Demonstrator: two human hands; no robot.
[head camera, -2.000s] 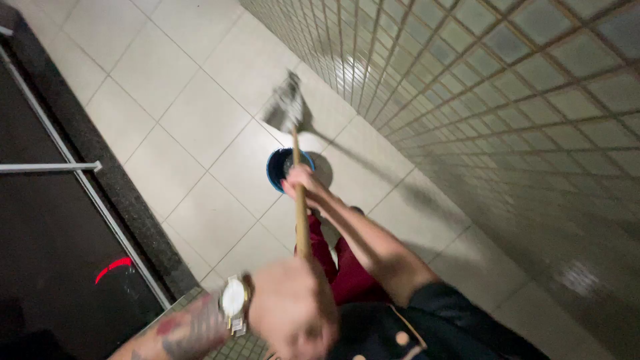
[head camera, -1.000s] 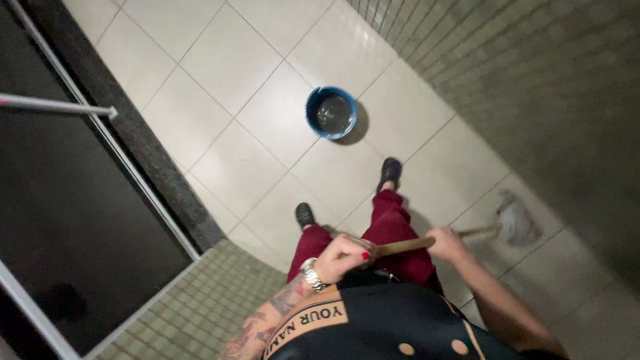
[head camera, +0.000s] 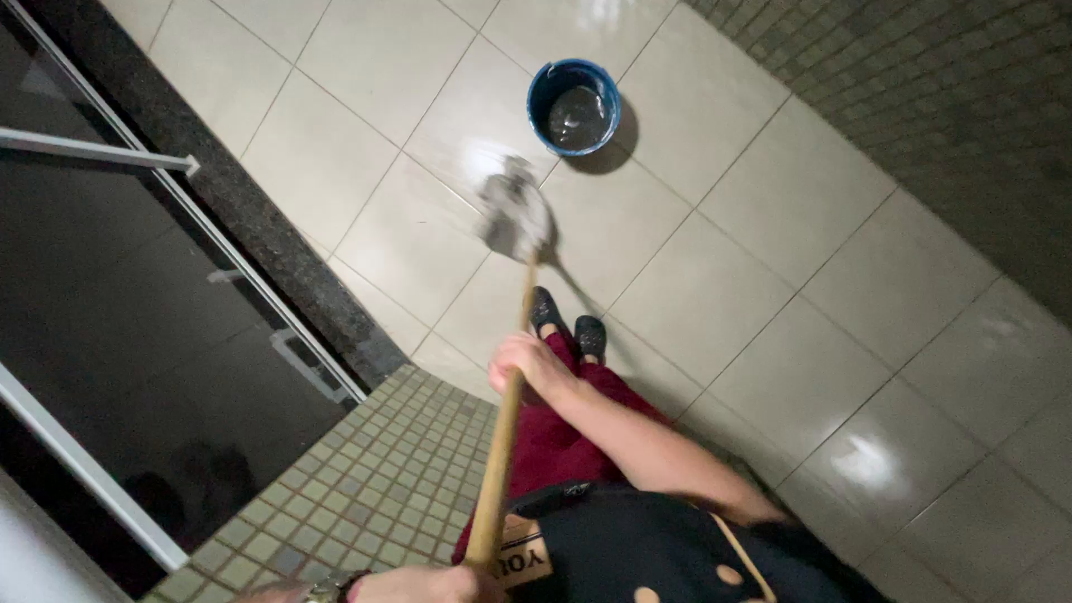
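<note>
A mop with a wooden handle (head camera: 502, 448) runs up from the bottom edge, its grey string head (head camera: 515, 209) blurred on the pale floor tiles. Near the bottom edge my left hand (head camera: 427, 584), with a metal watch at the wrist, is closed around the upper end of the handle and partly cut off by the frame. Farther down the shaft my right hand (head camera: 528, 364) grips it, above my dark shoes. Just beyond the mop head, up and to the right, stands a blue bucket (head camera: 574, 107) with greyish liquid inside.
At the left, a glass door with a white metal frame (head camera: 92, 151) borders a dark stone sill (head camera: 251, 226). A wall of small green tiles (head camera: 368, 469) is at lower left, and another tiled wall (head camera: 963, 109) rises at upper right.
The mop head has swung from the right side of my legs to the floor in front of my feet, near the bucket. My feet have come closer together.
</note>
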